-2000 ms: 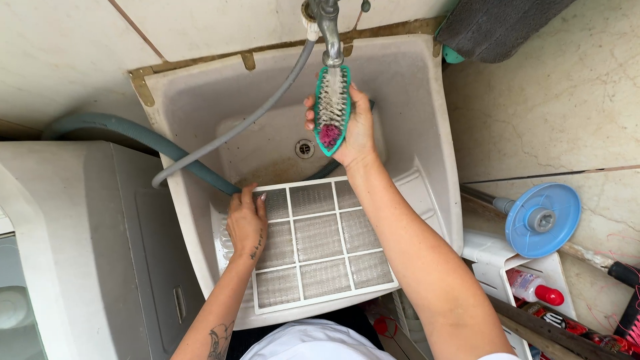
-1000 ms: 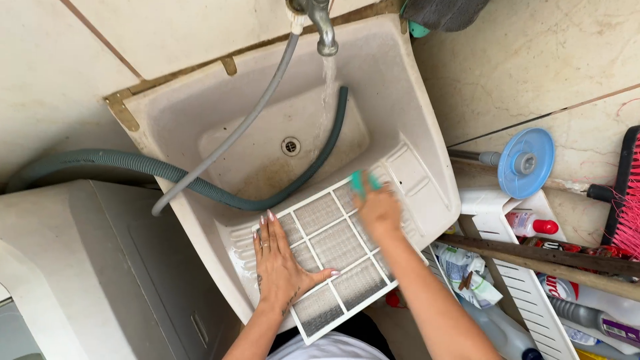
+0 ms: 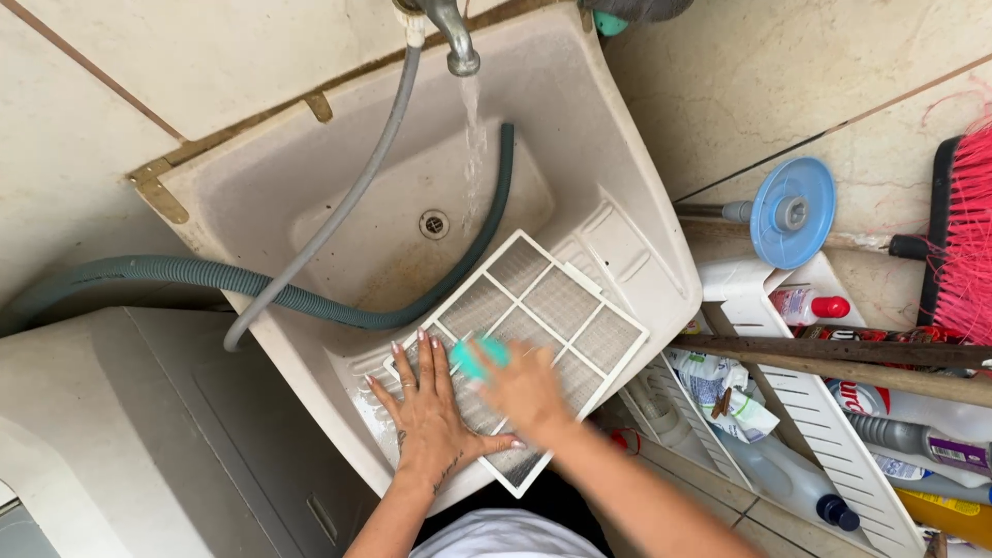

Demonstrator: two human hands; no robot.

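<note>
A white-framed mesh filter (image 3: 570,302) lies tilted across the front of a laundry sink (image 3: 643,201). My left hand (image 3: 430,418) is spread with its fingers apart, pressing on the left part of the filter. Blurred by motion, my right hand (image 3: 527,384) grips a teal scrub brush (image 3: 480,356) against the mesh, just right of my left fingers. The brush's bristles are hidden. Water runs from a metal faucet (image 3: 463,54) into the basin, beyond the filter, near the drain (image 3: 434,224).
A ribbed drain hose (image 3: 194,273) enters the basin under a thin gray hose (image 3: 364,170). A washing machine (image 3: 155,418) stands at the left. On the right are a blue plunger-like disc (image 3: 794,213), a pink-bristled broom (image 3: 965,232) and a white rack (image 3: 821,434) with bottles.
The brush has come down from the faucet, bristles up two seconds ago, onto the filter. Water now runs. My left hand has moved from the filter's edge to lie spread on it.
</note>
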